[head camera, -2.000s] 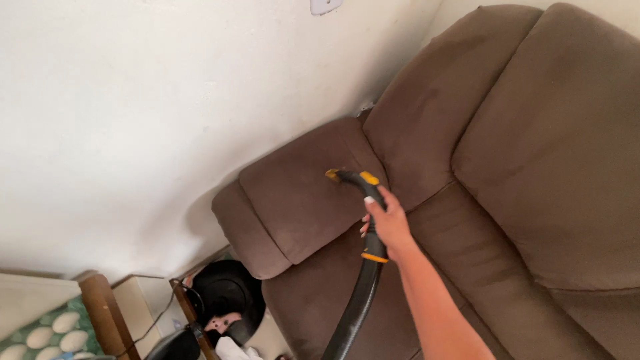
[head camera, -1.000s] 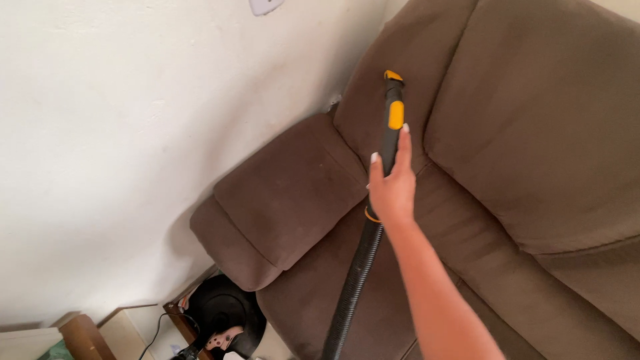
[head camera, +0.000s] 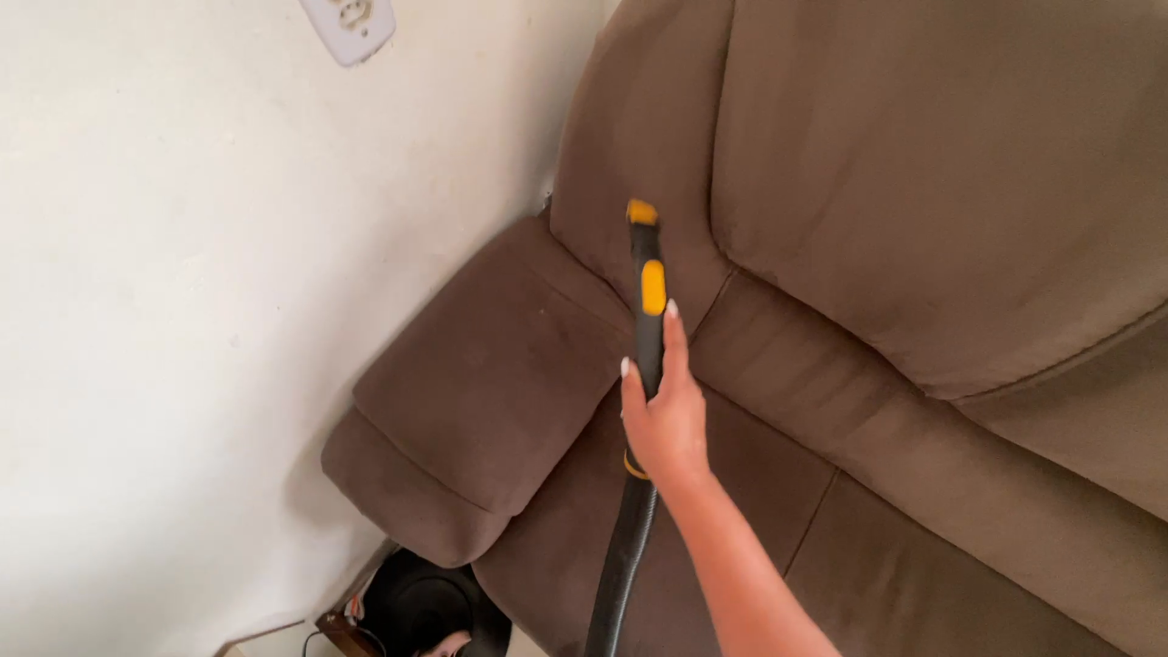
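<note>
My right hand (head camera: 668, 415) is closed around the dark grey handle of a vacuum cleaner wand (head camera: 650, 351), thumb on its left side and a finger stretched along its right side. A yellow button or slider (head camera: 653, 287) sits on the handle ahead of my fingertips. The yellow-tipped nozzle (head camera: 642, 213) is at the lower part of the brown sofa's left back section (head camera: 630, 128); whether it presses on the fabric I cannot tell. A black ribbed hose (head camera: 622, 566) runs down from the handle across the seat cushion. My left hand is out of view.
The padded sofa armrest (head camera: 493, 365) stands by the white wall (head camera: 182, 274), which bears a power socket (head camera: 354, 23). A large back cushion (head camera: 931, 182) rises at the right. Below the armrest lie a round black object (head camera: 424, 598) and a wooden edge (head camera: 342, 630).
The nozzle was over the armrest two seconds ago, then high on the left back section; now it is lower on that section. My right hand has kept its hold on the handle.
</note>
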